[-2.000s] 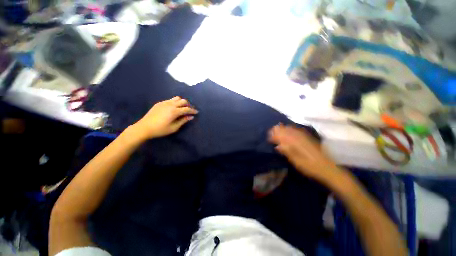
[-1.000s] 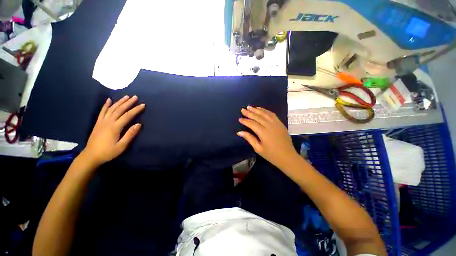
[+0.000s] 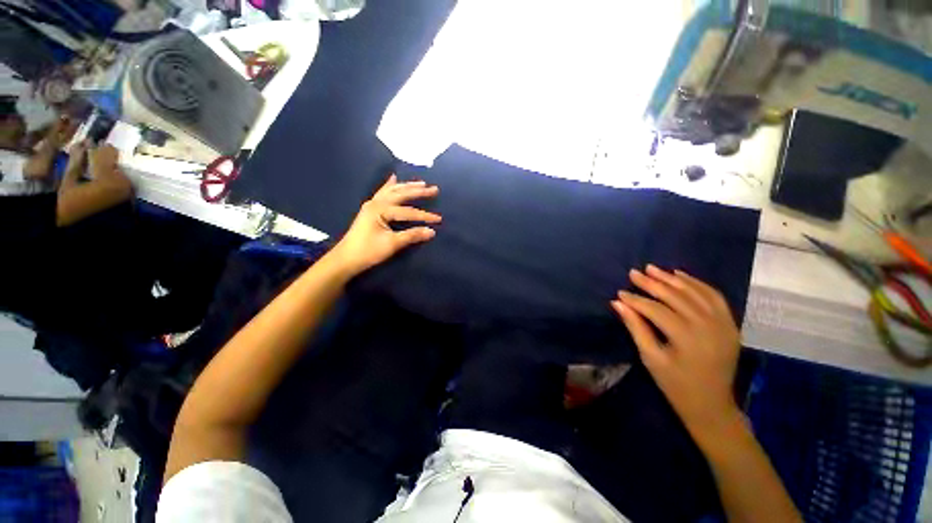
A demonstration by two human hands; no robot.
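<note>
A dark navy fabric panel lies smooth on the white machine table, its right edge below the sewing head, and hangs over the front edge towards the lap. My left hand rests on its left part, fingers spread. My right hand rests flat on its right part near the front edge, fingers slightly apart. Neither hand grips the cloth. The sewing machine, marked JACK, stands at the upper right. Its needle area lies behind the panel's back edge; glare hides detail there.
A flat black rectangle lies under the machine arm. Scissors and an orange handle are at the right. Red-handled scissors and a grey device are at the left. A blue basket stands lower right. Another person's arms show far left.
The view has swung left, so the table contents appear shifted right and tilted. Both hands still rest on the panel, which lies much as before. Another person has come into view at left.
</note>
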